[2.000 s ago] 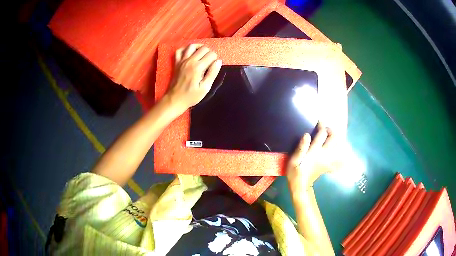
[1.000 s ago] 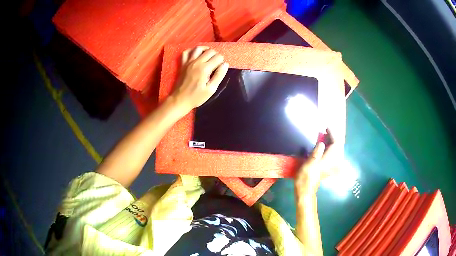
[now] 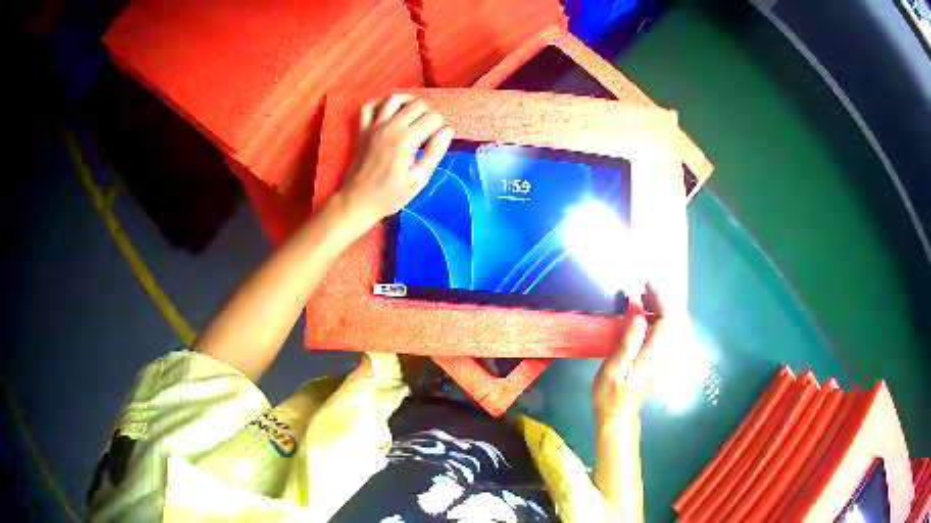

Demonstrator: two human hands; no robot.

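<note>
A tablet [image 3: 510, 230] lies in the recess of an orange-red foam sheet [image 3: 459, 329]. Its screen is lit with a blue lock screen and white clock digits, with lamp glare at the right. A small white label [image 3: 390, 290] is at its lower left corner. My left hand [image 3: 396, 158] rests on the upper left of the foam, its fingers curled at the tablet's corner. My right hand [image 3: 631, 358] is at the lower right corner, fingers and thumb pinching the foam and tablet edge. Another foam sheet [image 3: 488, 388] with a dark tablet lies turned underneath.
A large block of stacked foam sheets [image 3: 255, 87] stands at upper left. Tilted foam sheets [image 3: 786, 449], one with a tablet, are at lower right. The green bench surface [image 3: 776, 276] is at right. A blue object [image 3: 613, 15] shows at the top. Grey floor with a yellow line is at left.
The tablet's screen was black and is now lit blue with a clock. The foam and tablet have shifted slightly left in view. My right fingers have closed at the lower right corner.
</note>
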